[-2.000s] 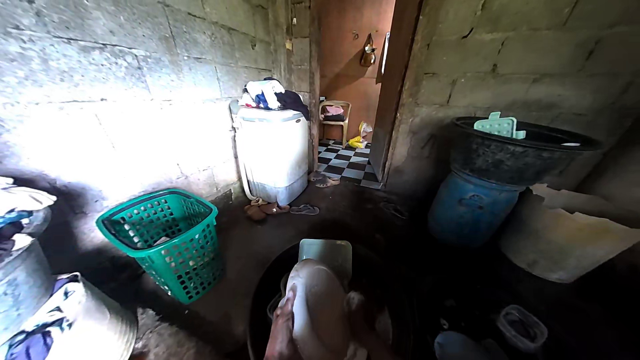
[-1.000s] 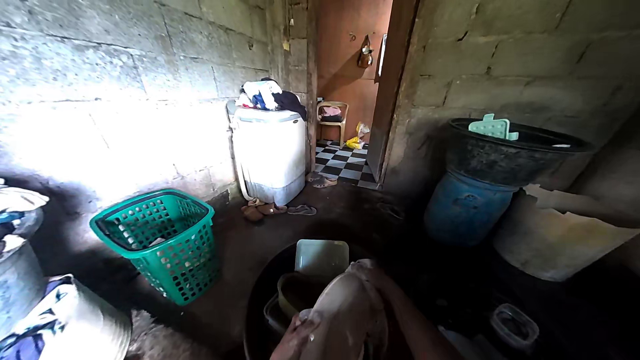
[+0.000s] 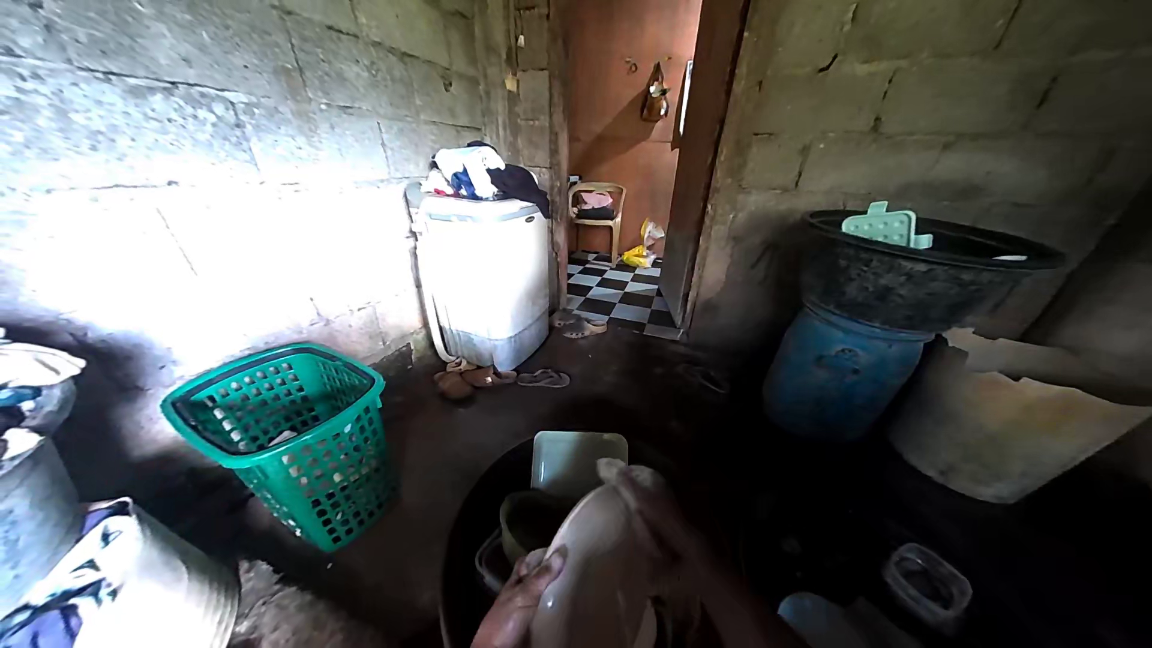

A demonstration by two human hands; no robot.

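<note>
A pale, rounded, wet-looking dish or bowl, its kind not certain, is tilted above a dark round basin. My left hand grips its lower left edge, thumb on the surface. At its upper right side, my right hand touches it with bent fingers and seems to hold a small light thing that cannot be made out. Behind the dish, a pale rectangular container rests in the basin, beside a dull greenish bowl.
A green laundry basket stands left, near a bucket of clothes. A white washing machine bears clothes. Sandals lie before it. On the right, a black tub tops a blue drum; a clear container sits below.
The pale dish has changed its tilt since the oldest frame. My right hand, low at the dish's right side two seconds ago, is now at its upper right.
</note>
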